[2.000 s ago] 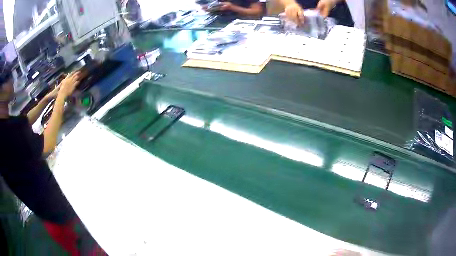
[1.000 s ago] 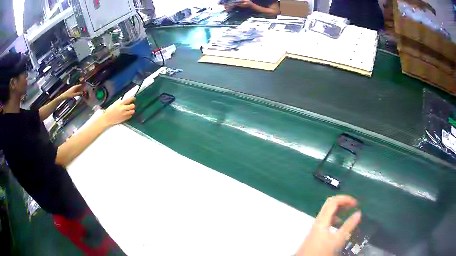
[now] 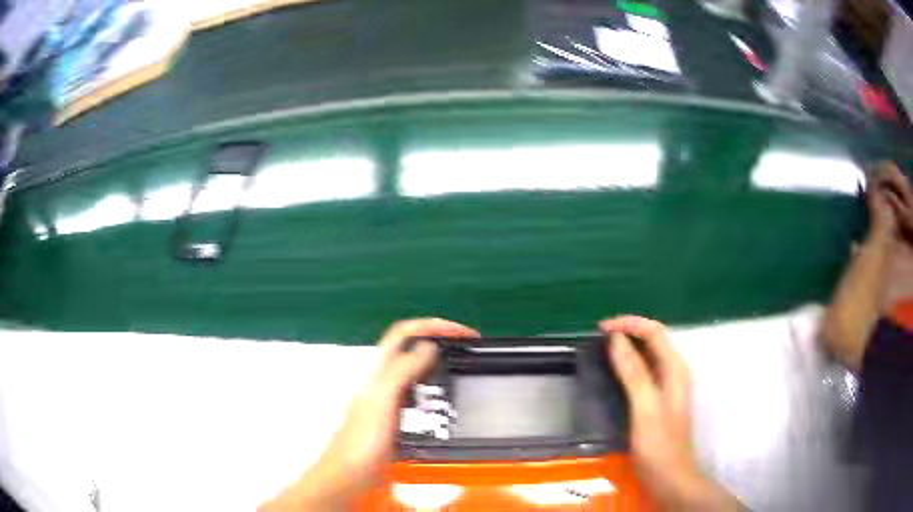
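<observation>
A black phone middle frame (image 3: 513, 449) is held sideways in both hands, over the white bench covering (image 3: 180, 410) and the back edge of the orange tray (image 3: 461, 490). White bench shows through its window. My left hand (image 3: 385, 400) grips its left end, beside shiny white patches. My right hand (image 3: 651, 400) grips its right end. The tray is cut off by the bottom edge; a small dark mark shows on it. The picture is blurred, and I cannot see a side key in my fingers.
A second middle frame (image 3: 240, 158) lies on the green conveyor belt (image 3: 501, 260) at left. A person's arm (image 3: 859, 290) reaches in at right. Clear plastic bags (image 3: 601, 45) lie beyond the belt. A board edge (image 3: 120, 85) shows at upper left.
The view has swung right and down. Both hands now hold a middle frame; a second ago only one hand showed, fingers apart near the belt. The orange tray has come into view.
</observation>
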